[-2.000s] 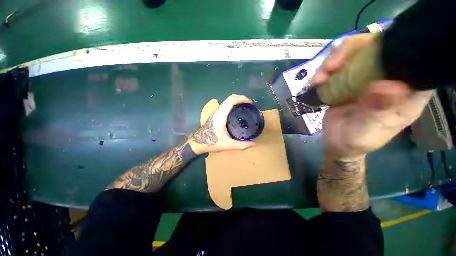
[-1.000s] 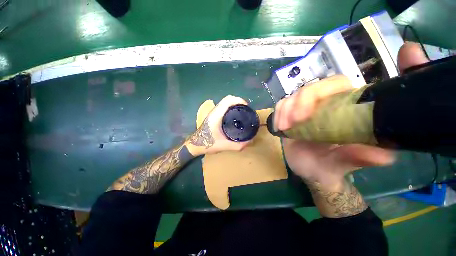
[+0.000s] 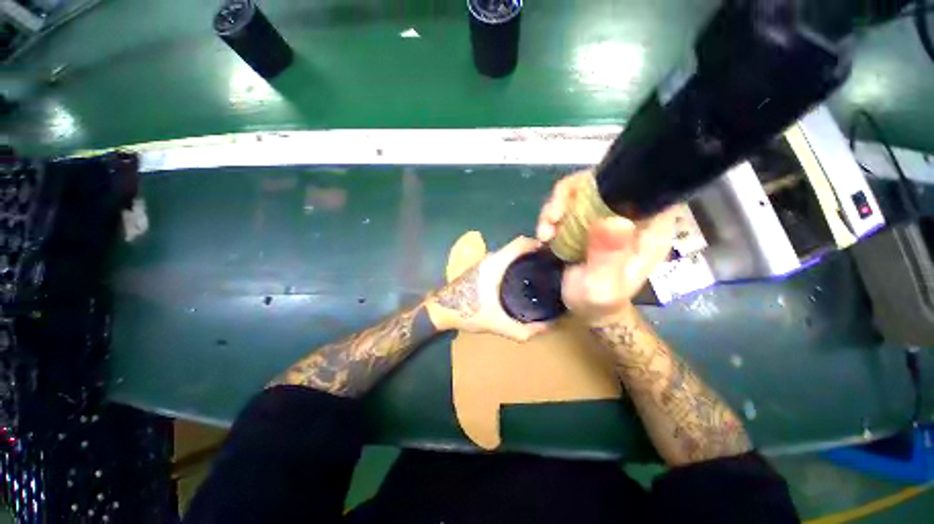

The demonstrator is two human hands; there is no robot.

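My left hand (image 3: 490,293) is wrapped around a black cylindrical unit (image 3: 531,288), held upright over the tan cardboard pad (image 3: 533,370) with its dark recessed end facing up. My right hand (image 3: 611,261) grips the electric screwdriver (image 3: 707,107) around the yellowish tape wrap near its nose. The screwdriver slants from the upper right down to the unit's right upper edge. The bit and the contact point are hidden by my right hand and the wrap.
The white-silver screw feeder (image 3: 763,210) stands right of the work, partly behind the screwdriver. A grey vented box (image 3: 901,281) is at far right. Two black units (image 3: 496,39) stand on the green conveyor beyond the whitish strip (image 3: 307,149). Black trays (image 3: 61,276) are at left.
The screwdriver has moved from the feeder to the unit and now stands more upright over it. My left hand still holds the unit. The view has shifted, showing more of the conveyor units.
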